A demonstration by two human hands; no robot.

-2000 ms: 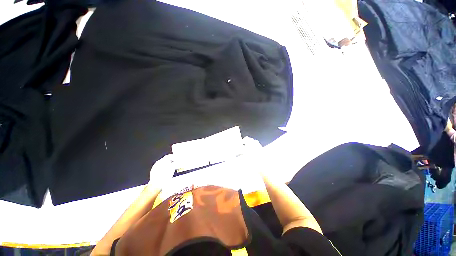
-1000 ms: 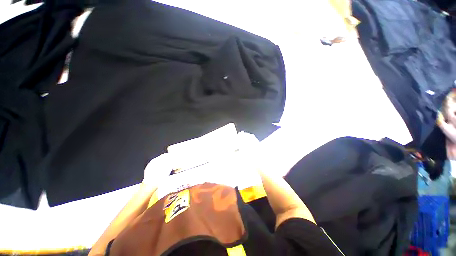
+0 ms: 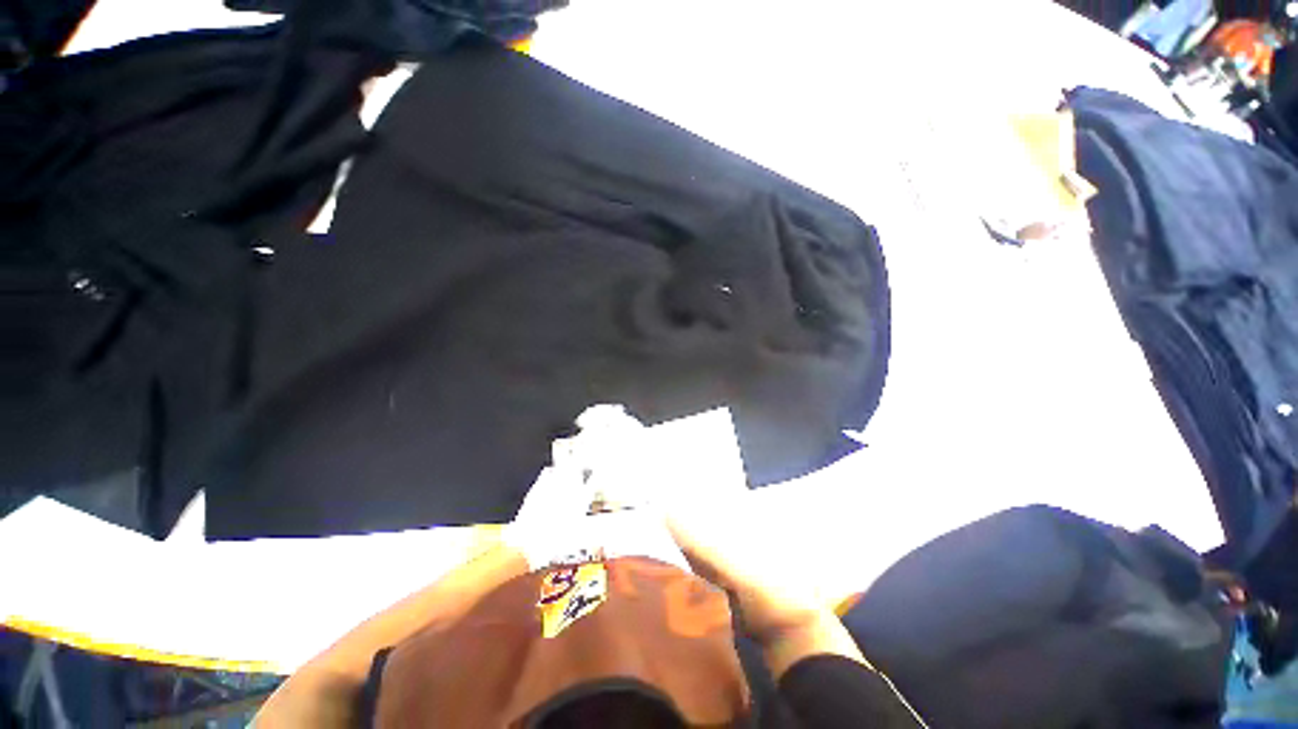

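Observation:
A pale card (image 3: 708,453), apparently stiff, lies over the near edge of a large black garment panel (image 3: 484,313). My left hand (image 3: 550,496), in a white glove, is at the card's left side. My right hand (image 3: 641,496), also gloved white, is at the card's lower part and appears to hold it. The hands are close together in front of my apron. Glare merges gloves, card and table, so the fingers are hard to separate. The panel is bunched at its right part, with a small pale mark there.
More black garments (image 3: 114,313) overlap at the left. A dark garment (image 3: 1053,612) drapes over the near table edge at right. Navy garments (image 3: 1210,257) lie at far right, beside brown card or paper (image 3: 1049,164). Yellow-orange tape (image 3: 128,649) runs along the near table edge.
The view has shifted, so the cloth sits lower and further right. My hands, earlier apart at the card's two sides, are now close together, with the card sticking out to the right.

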